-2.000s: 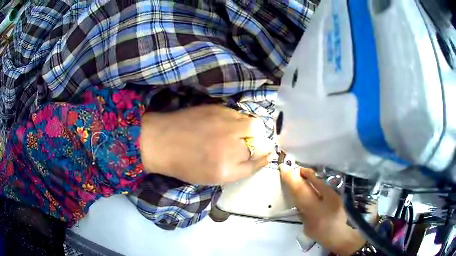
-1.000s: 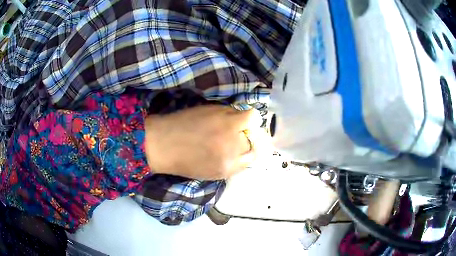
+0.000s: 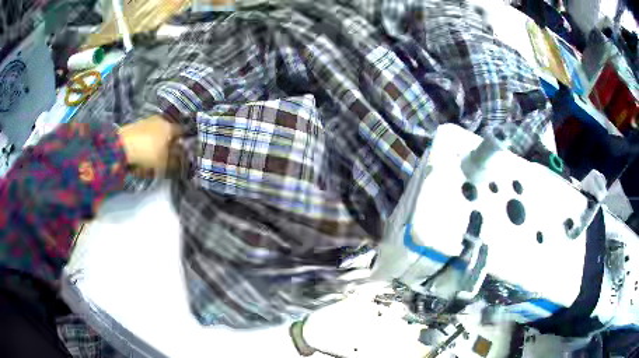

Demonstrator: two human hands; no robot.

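The plaid shirt cloth [image 3: 259, 143], in dark brown, white and blue, lies heaped left of and behind the white sewing machine head [image 3: 511, 210]. One part hangs forward over the white table. My left hand [image 3: 150, 145], in a floral sleeve, is at the left edge of this cloth. It is blurred and its fingertips are partly lost against the cloth, so I cannot tell whether it grips. My right hand is not in view. The needle area under the head is mostly hidden.
Yellow-looped scissors [image 3: 83, 88] and a green-rimmed thread cone [image 3: 87, 58] lie at the far left. More plaid cloth [image 3: 476, 63] is heaped beyond the machine. The white table [image 3: 133, 259] has a curved front edge. Red and dark items stand at the far right.
The view has swung up and leftward. My left hand has left the needle area for the cloth's left edge. My right hand, under the head before, is out of view.
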